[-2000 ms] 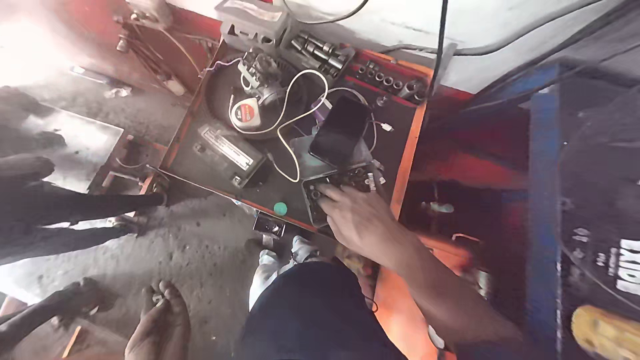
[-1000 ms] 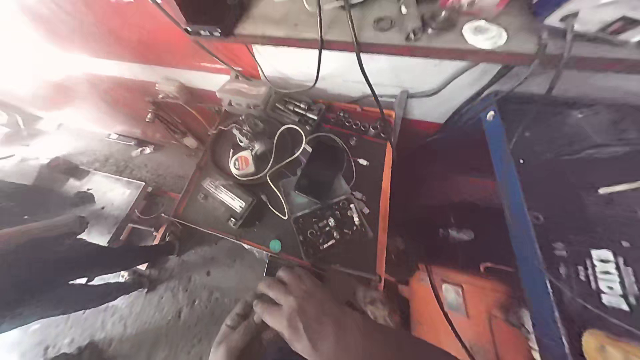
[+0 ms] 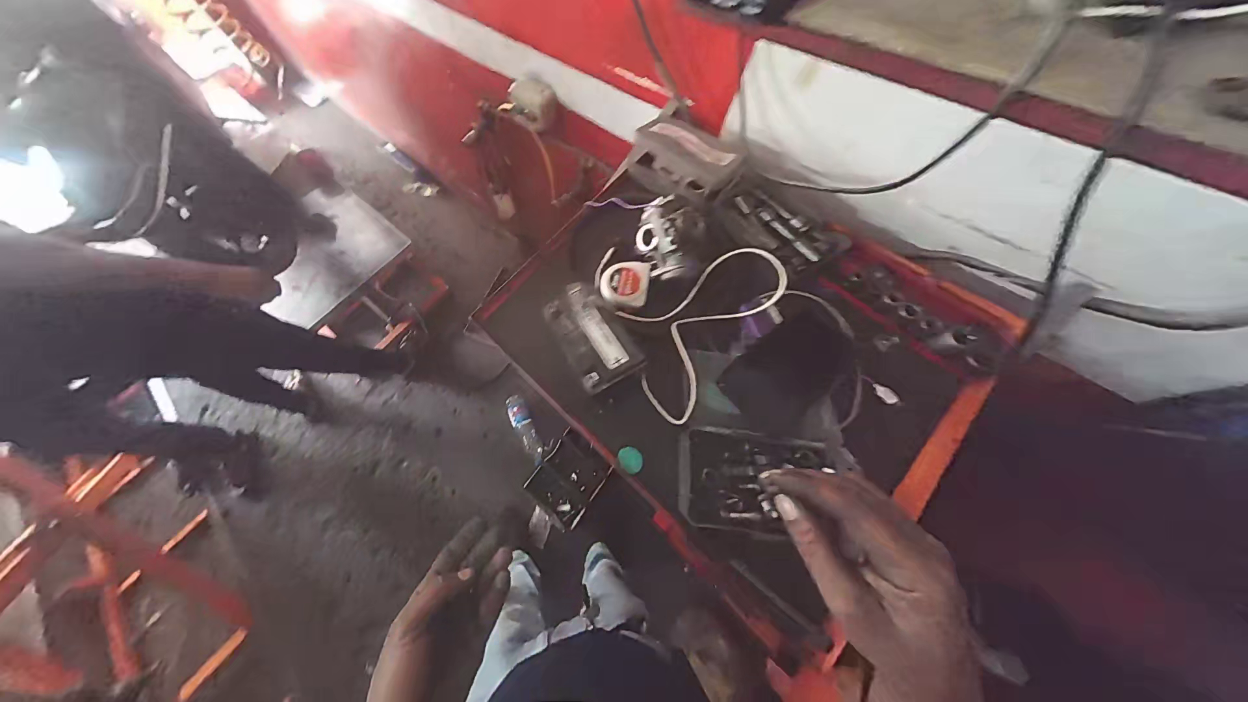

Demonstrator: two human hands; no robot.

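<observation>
My right hand (image 3: 868, 565) is over the lower right part of a shallow black tray of small metal parts (image 3: 694, 478), its thumb and fingertips pinched on a small metal part (image 3: 770, 493). At the lower left my left hand (image 3: 453, 595) hangs low beside my legs, palm partly up, fingers loosely curled; a small thing may lie at its fingers, too blurred to name. Behind the tray lie a dark phone (image 3: 790, 366), a looped white cable (image 3: 685, 366), a tape measure (image 3: 625, 285) and a black case with a pale label (image 3: 597, 341). A green disc (image 3: 631, 460) lies near the edge.
Sockets (image 3: 912, 314) line the workbench's right back, beside an orange rim (image 3: 946, 444). A metal carburetor-like part (image 3: 673, 234) sits at the back. Black cables (image 3: 1072, 210) hang at the right. Another person's dark-clothed legs (image 3: 156, 341) are at the left. A plastic bottle (image 3: 523, 424) stands below the workbench.
One second ago my hands were together in front of the workbench; now they are apart, the right over the parts tray and the left low at the left.
</observation>
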